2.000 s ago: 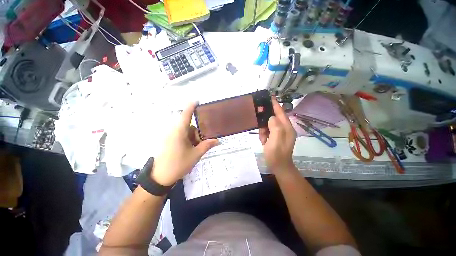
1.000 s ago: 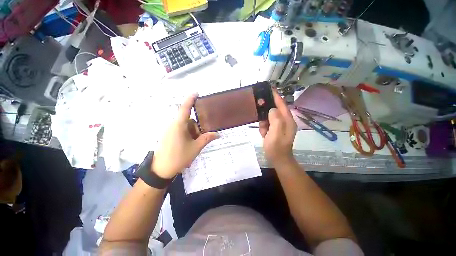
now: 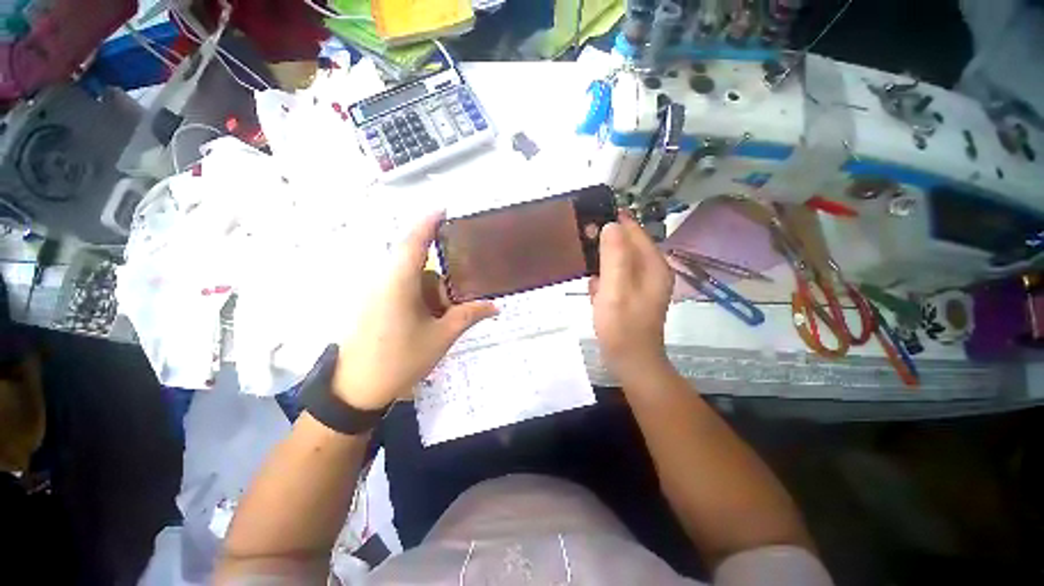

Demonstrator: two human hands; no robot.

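A black smartphone (image 3: 513, 250) lies level across both my hands above the paper sheet, its lit screen brownish. My left hand (image 3: 401, 315) holds its left end, thumb at the lower edge. My right hand (image 3: 633, 292) is at its right end, with the thumb over the screen side near a pale round mark. The white paper sheet (image 3: 504, 383) with handwritten lines lies below the phone at the table's front edge, its upper part hidden by the phone.
White fabric pieces (image 3: 275, 252) lie left. A calculator (image 3: 421, 124) is behind the phone. The sewing machine (image 3: 790, 137) stands right. Blue snips (image 3: 719, 288) and orange-handled shears (image 3: 833, 315) lie in front of it. A ruler tape (image 3: 778, 372) runs along the front edge.
My right thumb has moved from the phone's lower right edge up onto its right end. The phone has shifted very slightly left. My left hand keeps its hold.
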